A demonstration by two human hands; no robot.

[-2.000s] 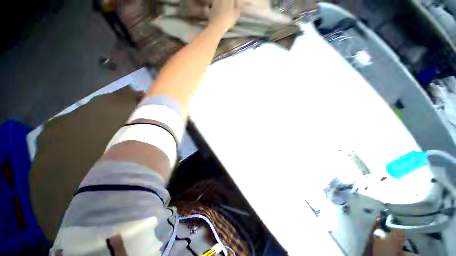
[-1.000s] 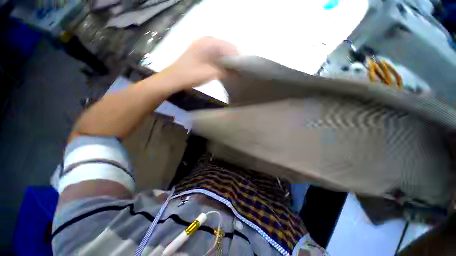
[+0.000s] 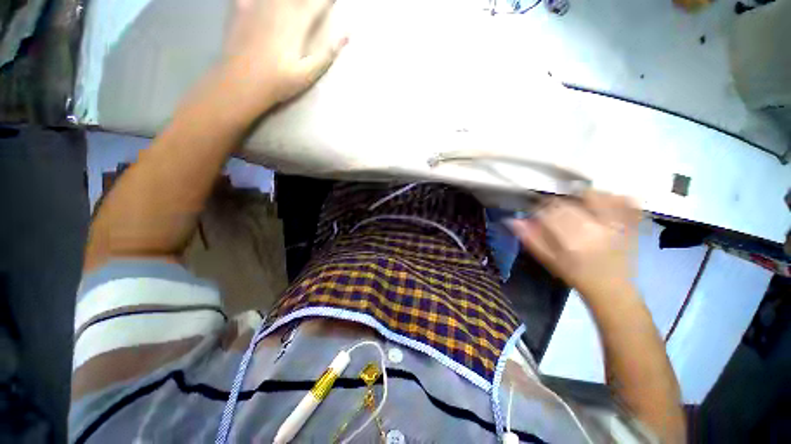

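A large pale cloth panel (image 3: 390, 104) lies over the white table's front edge. Glare washes out much of its surface. My left hand (image 3: 282, 52) rests on the panel's left part, thumb spread, with its fingertips near the top edge of the picture. My right hand (image 3: 581, 234) is blurred at the panel's front right edge, just below the tabletop. Whether its fingers pinch the cloth cannot be made out.
The white table (image 3: 711, 173) extends to the right, with a pale machine part (image 3: 763, 56) at upper right. An orange-yellow item (image 3: 691, 3) is cut off at the top. Brown cloth (image 3: 243, 247) lies lower left. My checked apron (image 3: 390, 269) is below the table edge.
My left hand reached to the cut pieces, then carried a brownish panel over the table edge. The panel now lies spread on the table, and my right hand has come into clear view.
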